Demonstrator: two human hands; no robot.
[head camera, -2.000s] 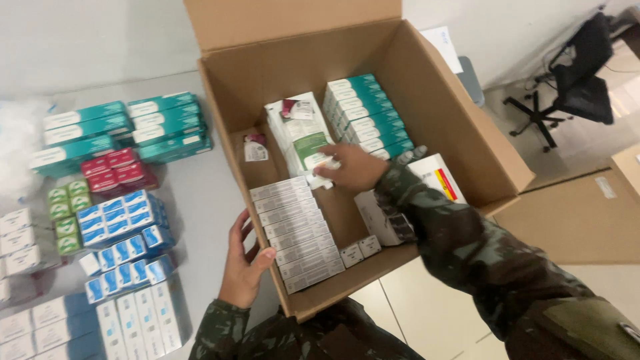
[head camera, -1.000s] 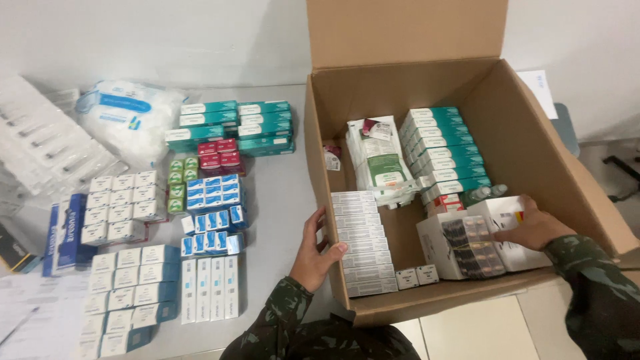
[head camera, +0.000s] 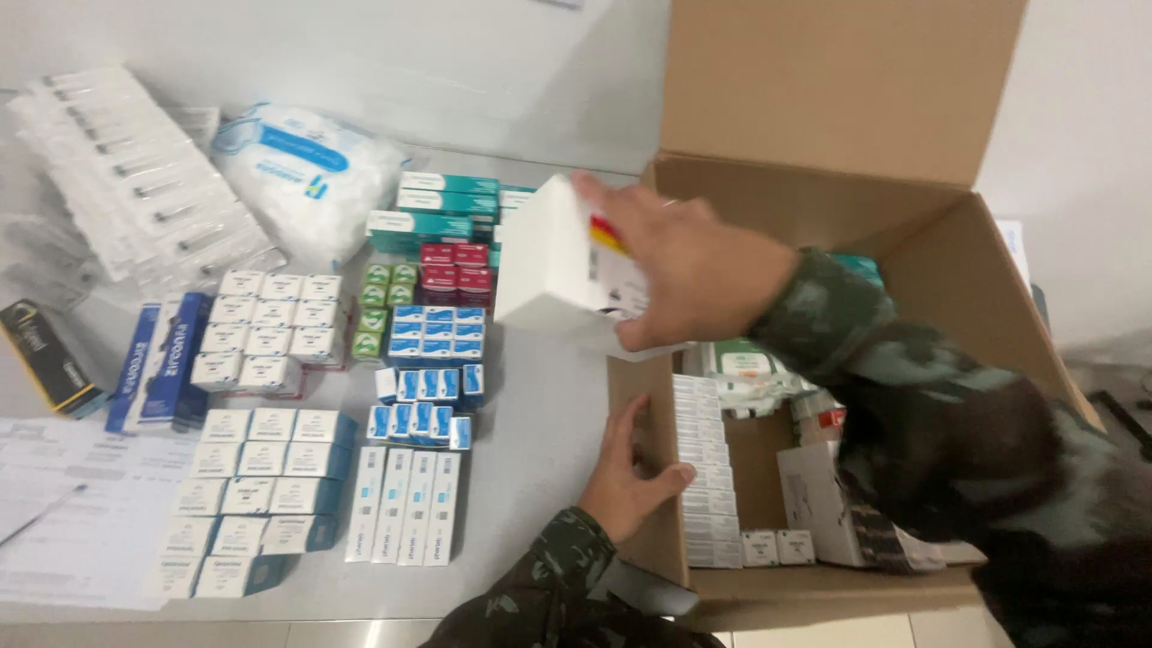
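Observation:
My right hand (head camera: 697, 261) grips a white box (head camera: 553, 270) with a red and yellow stripe, raised over the left rim of a large open cardboard carton (head camera: 900, 589). My left hand (head camera: 634, 472) rests on the carton's left wall, thumb over the edge, fingers outside. Inside the carton, a column of small white boxes (head camera: 706, 472) lines the left wall. Two small white boxes (head camera: 778, 547) sit at the near end, beside a larger white box (head camera: 819, 499). A green and white packet (head camera: 742, 360) lies farther back. My right sleeve hides much of the carton's interior.
Left of the carton, the table holds teal and white boxes (head camera: 423, 229), red boxes (head camera: 456, 274), blue and white boxes (head camera: 438, 333), long white boxes (head camera: 405, 506), stacked white boxes (head camera: 270, 468), packaged syringes (head camera: 148, 175), a plastic bag of white material (head camera: 301, 180) and printed papers (head camera: 81, 513).
My right hand has lifted the striped white box from the carton's right side and carried it left over the rim. My left hand remains at the left wall. The view has shifted left.

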